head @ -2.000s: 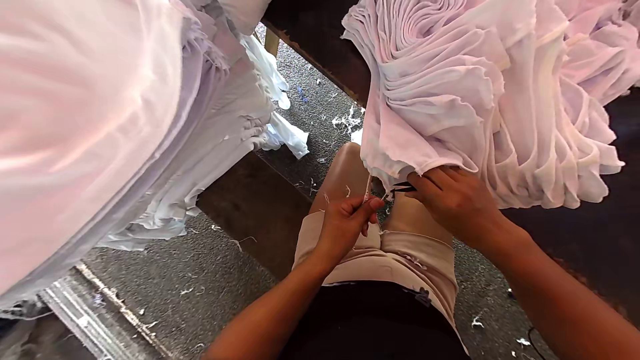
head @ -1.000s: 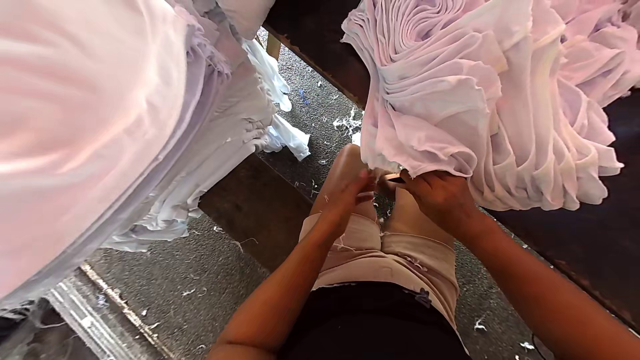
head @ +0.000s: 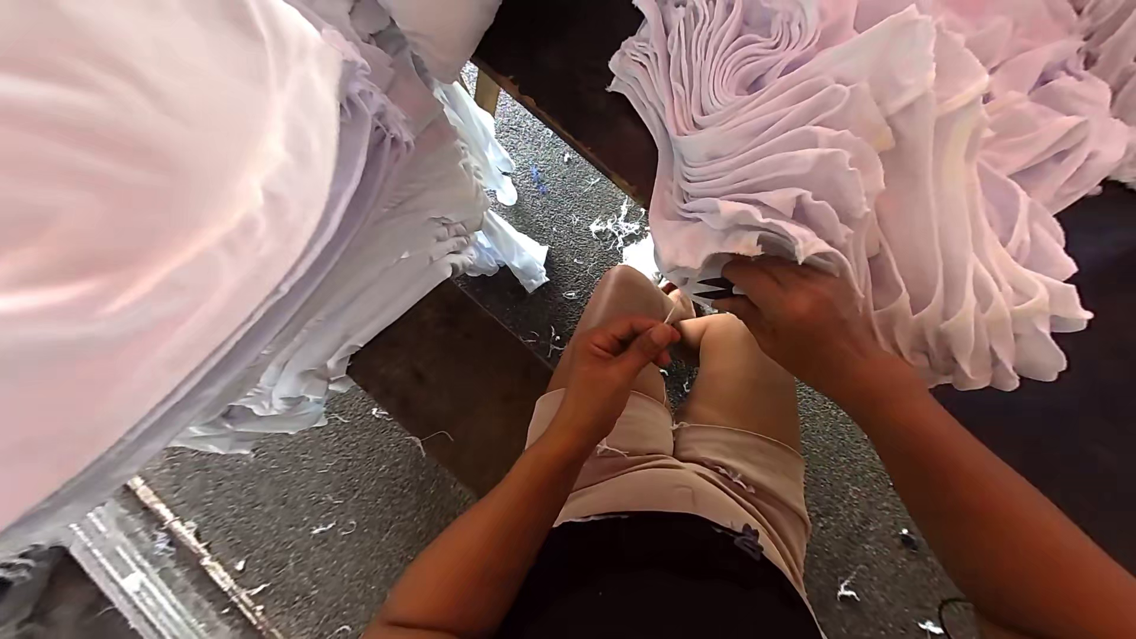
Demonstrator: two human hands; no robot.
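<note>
A thick bundle of pale pink fabric pieces (head: 772,151) lies gathered in folds on the dark table at the right, its near edge hanging over. My right hand (head: 794,315) is at that near edge, with the dark pointed blades of a small cutting tool (head: 715,288) showing from its fingers; the rest of the tool is hidden. My left hand (head: 626,346) is over my thigh, a little left of the blades, with finger and thumb pinched on a short light thread (head: 671,312). The left hand does not touch the bundle.
A large stack of pale fabric (head: 169,204) fills the left side over a brown wooden bench (head: 435,373). The dark table (head: 577,98) has its edge at upper centre. Thread scraps (head: 617,226) litter the grey floor, and a metal rail (head: 133,568) runs at lower left.
My left hand was up by the bundle's lower edge a second ago and has drawn down and back from it. The dark blades now show more plainly at my right hand.
</note>
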